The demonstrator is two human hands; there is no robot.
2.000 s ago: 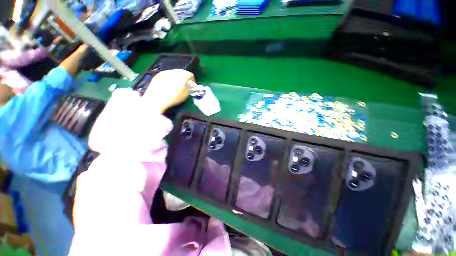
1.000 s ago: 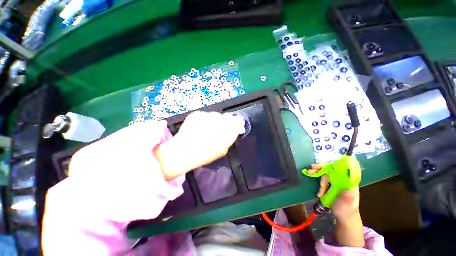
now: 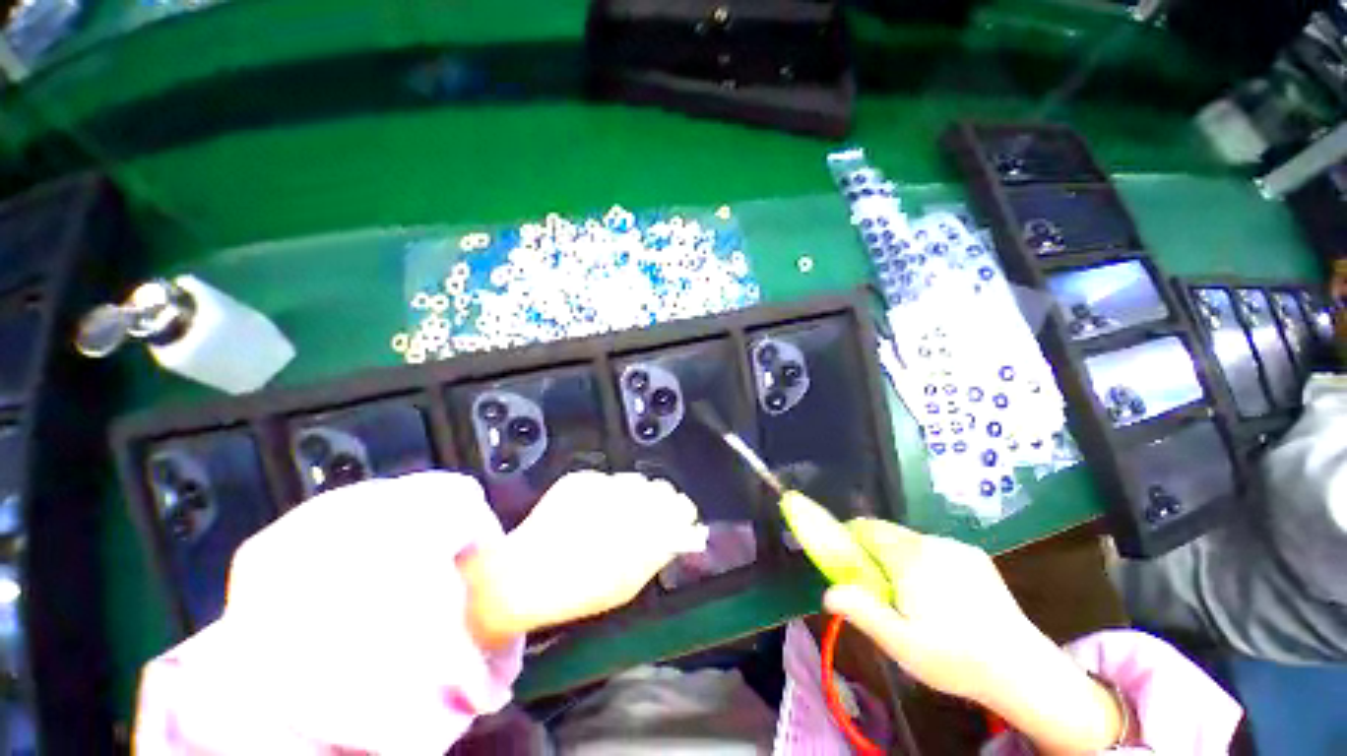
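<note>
A black foam tray (image 3: pixel 881 473) holds several dark glossy phone back covers (image 3: pixel 816 421), camera areas toward the top. My right hand (image 3: pixel 946 606) grips a lime-green air gun or similar tool (image 3: pixel 832 547) with a red hose (image 3: pixel 838 687). Its thin shaft points up-left, its tip over the cover second from the right, just below that cover's camera area (image 3: pixel 650 402). My left hand (image 3: pixel 598 547) is over the tray's lower middle, fingers together; whether it holds something small cannot be told. My left sleeve hides parts of the left covers.
A white bottle with a silver top (image 3: pixel 222 343) stands left behind the tray. A pile of tiny rings (image 3: pixel 584 281) lies on a clear sheet behind it. Clear strips with dark rings (image 3: pixel 975 384) lie right, beside another loaded tray (image 3: pixel 1138 510). A black stack (image 3: pixel 720 67) is at the back. A grey sleeve shows far right.
My left hand has drawn back from the rightmost cover's camera area, toward me. My right hand has brought the green tool left and over the tray, its tip now above a cover.
</note>
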